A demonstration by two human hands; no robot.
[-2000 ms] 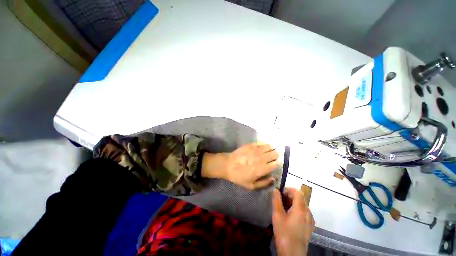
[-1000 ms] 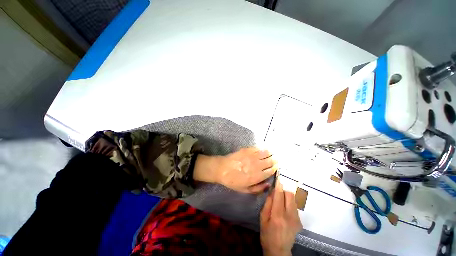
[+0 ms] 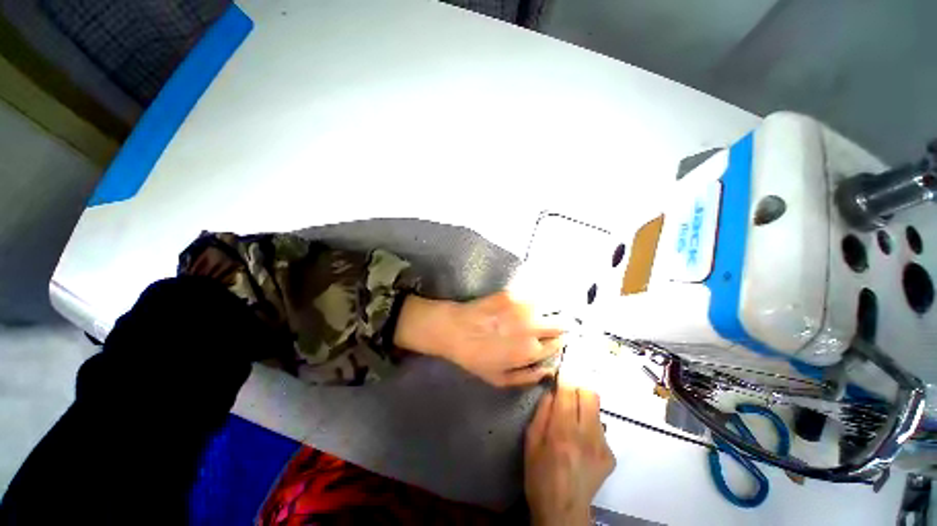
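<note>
A grey fabric panel (image 3: pixel 432 431) lies on the white table, its curved end toward the back. My left hand (image 3: pixel 488 334) lies flat on the panel's right part, fingertips at the bright lamp spot left of the needle area. My right hand (image 3: pixel 567 447) is just in front of it, fingertips together at the panel's right edge, close to my left fingers. The dark strip is almost wholly hidden; a short dark bit shows between the hands. The white sewing machine head (image 3: pixel 786 241) with a blue stripe stands to the right. The presser foot is lost in glare.
Blue-handled scissors (image 3: pixel 742 485) lie right of my right hand, partly behind the machine's curved metal guard (image 3: pixel 781 462). A small black block (image 3: pixel 811 424) lies beside them. Blue tape (image 3: pixel 170 118) covers the table's far left corner. A metal knob (image 3: pixel 889 193) stands on the machine head.
The view has shifted, and the machine head appears nearer. Both hands have come together at the panel's edge; the dark strip that showed between them is now mostly covered.
</note>
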